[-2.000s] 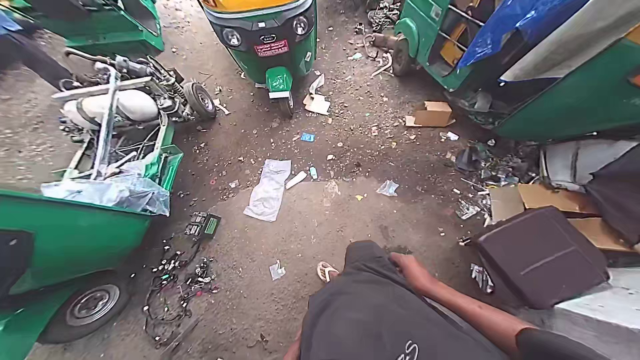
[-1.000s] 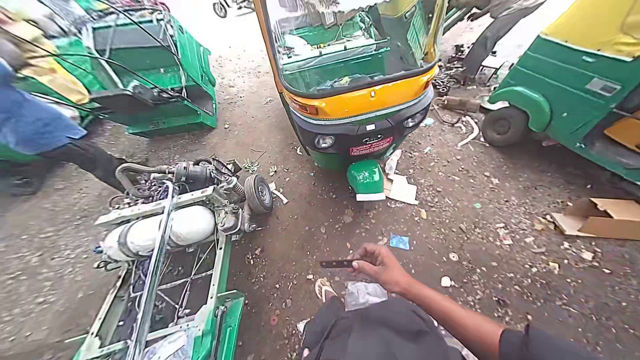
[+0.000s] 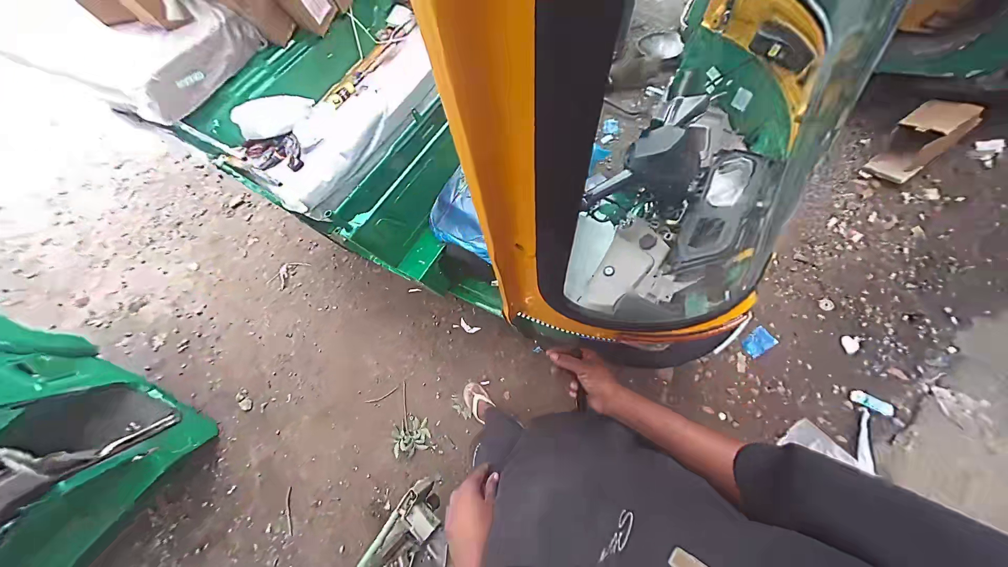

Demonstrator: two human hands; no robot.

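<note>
My right hand [image 3: 592,379] holds a small dark flat strip [image 3: 581,392] upright, just below the lower front corner of a yellow and green auto rickshaw [image 3: 496,197]. Low at the front of my dark shirt is my left hand [image 3: 471,512]; its fingers are partly hidden, and whether it grips anything does not show. The rickshaw's curved windshield [image 3: 669,197] stands above my right hand, with grey dashboard parts visible through it. A sandalled foot [image 3: 477,402] shows on the ground ahead of me.
Along the rickshaw's open side lie a white sheet [image 3: 346,150] and a blue plastic bag [image 3: 458,216]. A green body panel [image 3: 102,441] is at the left. Metal parts [image 3: 413,524] lie near my left hand. Torn cardboard [image 3: 925,138] and litter are on the dirt at the right.
The rickshaw is now much closer. My right hand, holding the dark strip out a second ago, is now beside its lower front corner. My left hand has come into view.
</note>
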